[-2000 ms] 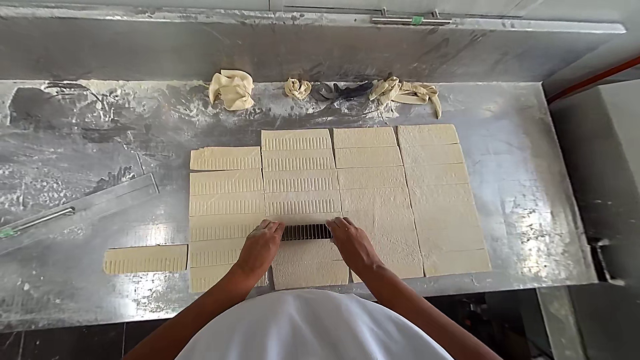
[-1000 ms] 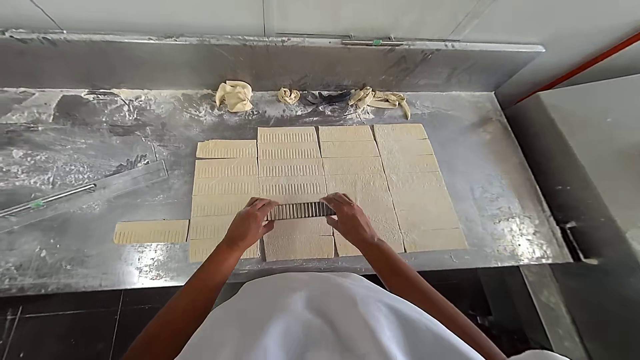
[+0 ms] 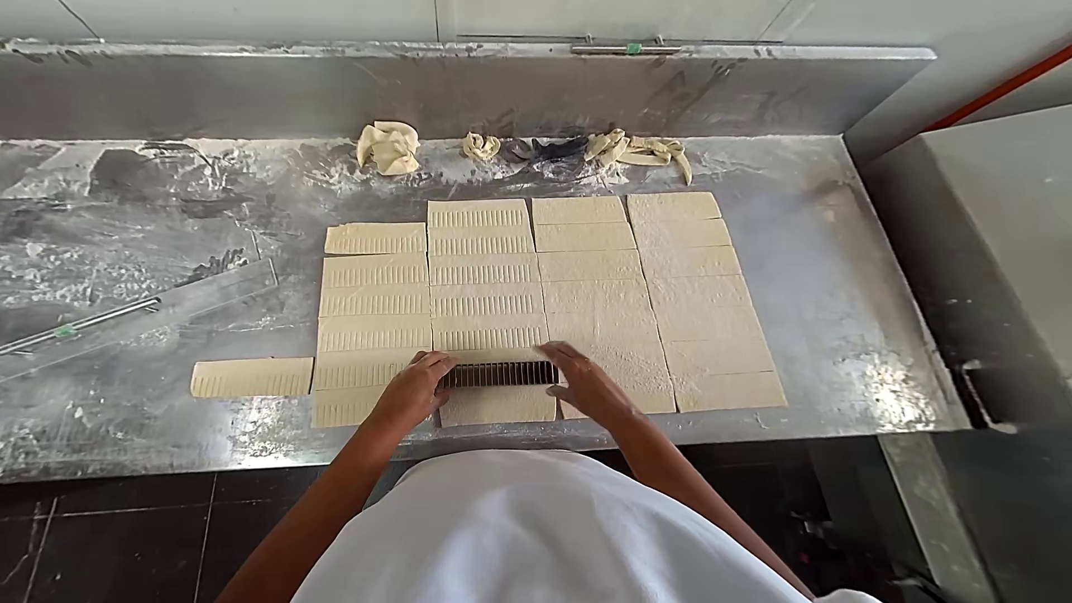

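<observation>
A multi-blade dough cutter lies across the second column of a flat, sectioned dough sheet, low in that column. My left hand grips its left end and my right hand its right end. Rows of short parallel slits mark the left column and the second column above the cutter. The dough below the cutter and the two right columns show no such slits. A separate slit dough strip lies to the left of the sheet.
Dough scraps and a dark cloth-like thing lie along the back of the floured metal table. A clear flat strip with a metal handle rests at the left. A raised metal ledge runs behind.
Both hands and the cutter have come down the second column, toward my body; a slit row now shows just above the cutter. The view has shifted somewhat.
</observation>
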